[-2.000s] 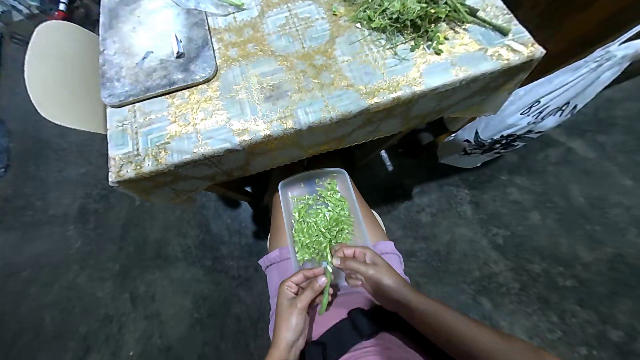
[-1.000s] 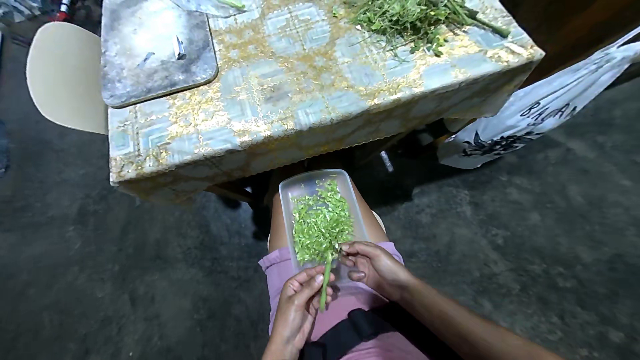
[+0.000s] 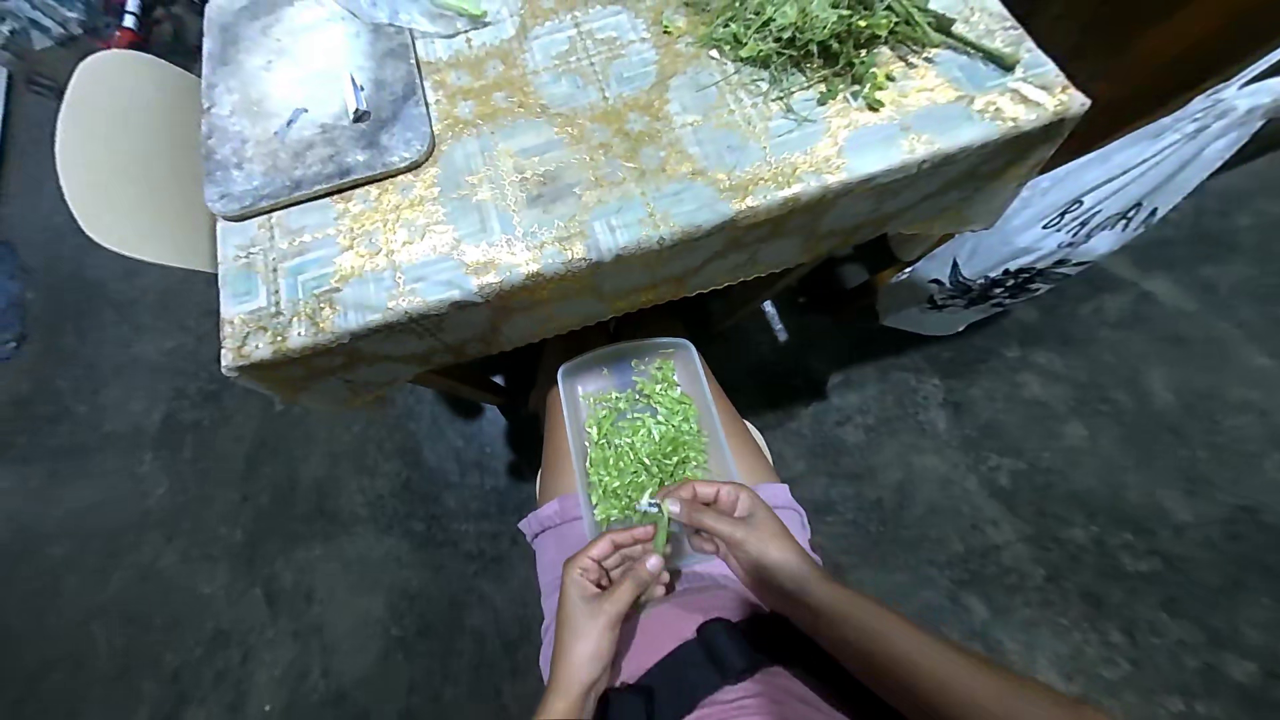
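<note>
A clear plastic container point(image 3: 712, 430) rests on my lap, with many thin pale-green slices point(image 3: 645, 435) of a vegetable in it. Over its near end my left hand point(image 3: 612, 590) pinches a short green stem or pod point(image 3: 660, 532) between thumb and fingers. My right hand point(image 3: 735, 525) is just to the right, its thumb and index finger closed on a small shiny piece, perhaps a blade point(image 3: 652, 506), at the top of the green piece. What that small piece is exactly is hard to tell.
Ahead stands a table with a patterned plastic cloth point(image 3: 560, 180). On it lie a worn square board point(image 3: 300, 160) at left and a heap of leafy green stalks point(image 3: 800, 40) at right. A cream chair point(image 3: 130, 160) is at far left; a white printed bag point(image 3: 1000, 270) hangs at right.
The green piece in my left hand shows less length above and below the fingers than it did earlier. My right hand has shifted slightly and stays close to the left hand.
</note>
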